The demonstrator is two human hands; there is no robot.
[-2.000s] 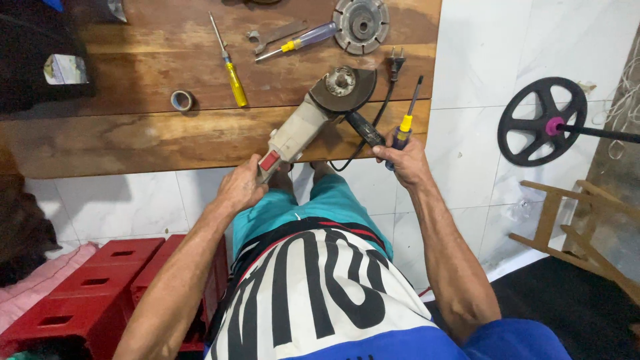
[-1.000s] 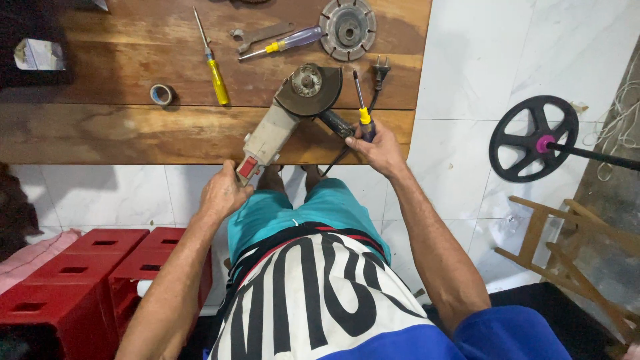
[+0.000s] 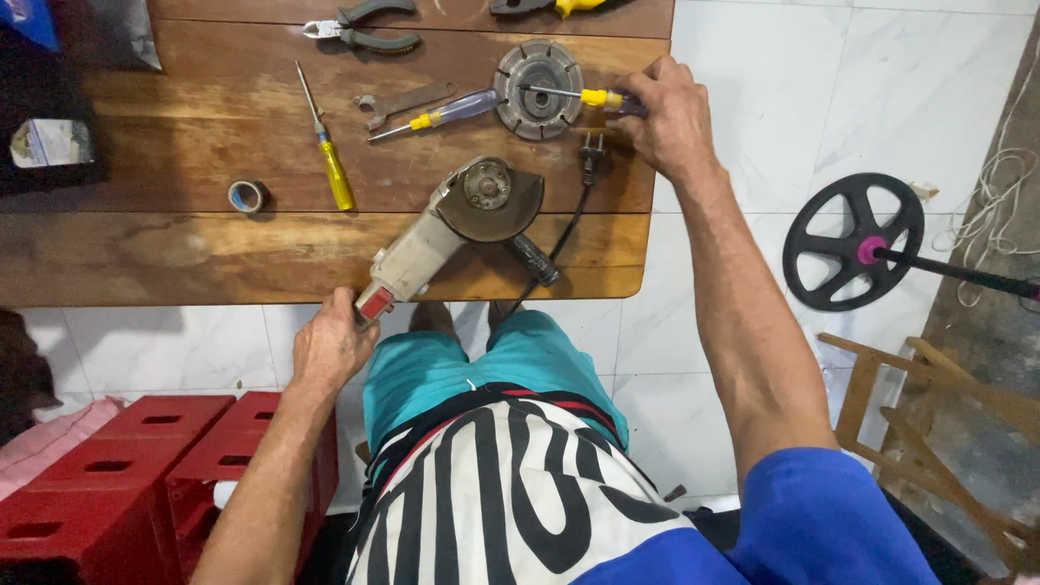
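My left hand (image 3: 335, 337) grips the rear handle of an angle grinder (image 3: 418, 253), which lies across the table's front edge with its guard and bare spindle flange upward. My right hand (image 3: 670, 118) holds a screwdriver (image 3: 597, 98) with a clear and yellow handle; its shaft reaches over a segmented diamond disc (image 3: 539, 89). A second clear-handled screwdriver (image 3: 459, 111) lies with its handle end at the disc, beside a metal wrench (image 3: 406, 101). The black side handle (image 3: 534, 260) points toward the right front. Near the disc rests the power plug (image 3: 591, 154).
On the wooden table (image 3: 162, 260) are a yellow screwdriver (image 3: 333, 166), a tape roll (image 3: 246, 196), diagonal cutters (image 3: 366, 28) and pliers (image 3: 561, 6). Red plastic stools (image 3: 122, 463) stand at lower left. A black spoked wheel (image 3: 853, 242) and a wooden frame (image 3: 869, 398) are at right.
My right hand has left the grinder's side handle area and moved up and right, carrying the screwdriver to the disc. My left hand stays on the grinder's rear handle.
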